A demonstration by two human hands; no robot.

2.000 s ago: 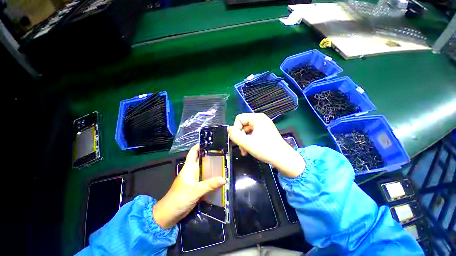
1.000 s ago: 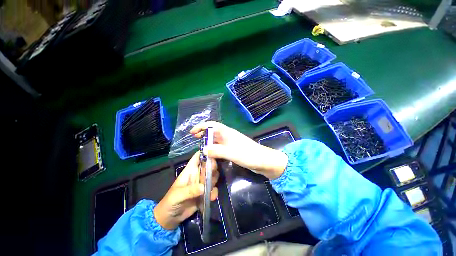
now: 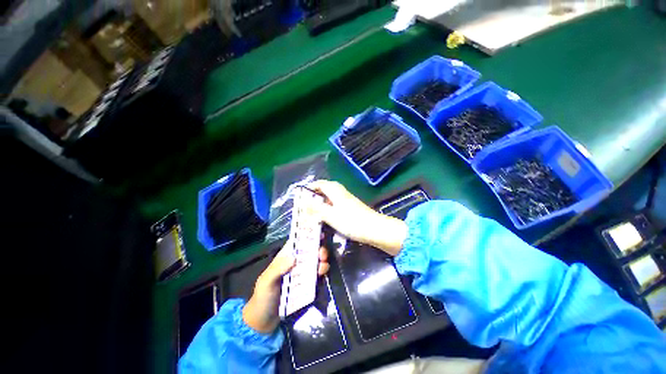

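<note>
A phone body (image 3: 303,264) is held upright and tilted above the foam tray, with a bright, whitish face showing. My left hand (image 3: 272,281) grips its lower left side. My right hand (image 3: 345,213) is at its upper end, with fingers around the top edge; the fingertips are partly hidden and blurred. The black foam phone tray (image 3: 431,325) lies at the near edge, with glossy black phone bodies (image 3: 377,292) in its pockets. Part of the tray is hidden by my hands and sleeves.
Two blue bins hold long black strips (image 3: 234,208), with a clear plastic bag (image 3: 291,191) between them. Three blue bins of small black parts (image 3: 537,190) stand at right. A single open phone unit (image 3: 169,252) lies at left. More open units (image 3: 644,270) lie at far right.
The phone body has turned from its open side, through edge-on, to a whitish face. My right hand has closed around its top end. The camera view has tilted and shifted.
</note>
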